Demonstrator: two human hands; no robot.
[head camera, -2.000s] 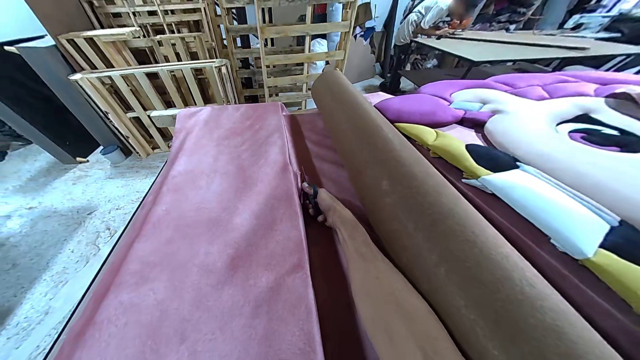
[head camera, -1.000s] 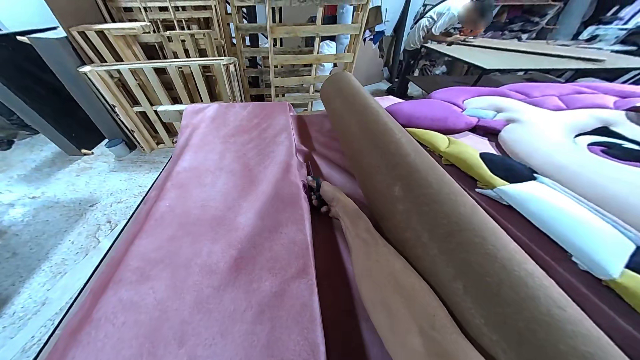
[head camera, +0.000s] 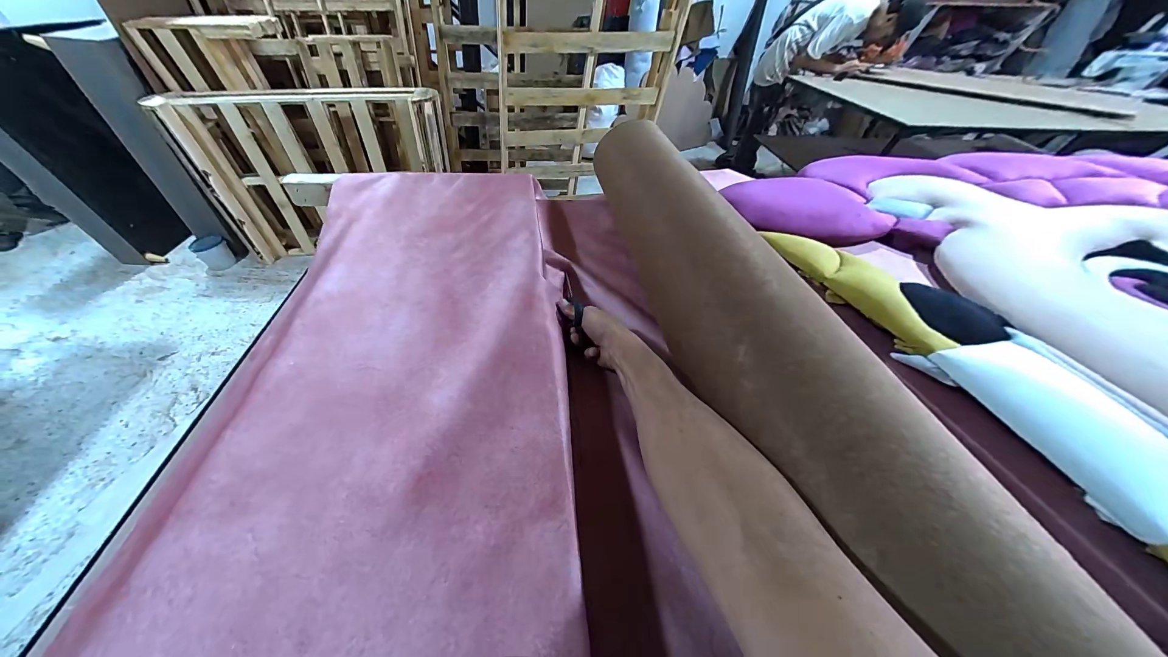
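Observation:
Pink fabric (head camera: 429, 392) covers the left half of the table in a long sheet. My right hand (head camera: 591, 336) grips the dark handles of scissors (head camera: 572, 306), whose blades point away from me at the sheet's right edge. Below the hand, a strip of dark maroon fabric (head camera: 607, 511) shows between the pink sheet and another pink piece. A thick brown roll (head camera: 785, 347) lies diagonally just right of my forearm. My left hand is out of view.
Wooden frames (head camera: 301, 137) stand beyond the table's far end. Padded shapes in purple, white and yellow (head camera: 862, 297) lie right of the roll. At the back right, a person (head camera: 812, 46) leans over another table (head camera: 967, 105). A small bucket (head camera: 213, 252) is on the floor at left.
My right hand with the scissors has moved slightly away from me along the pink fabric's edge. The view has shifted a little.

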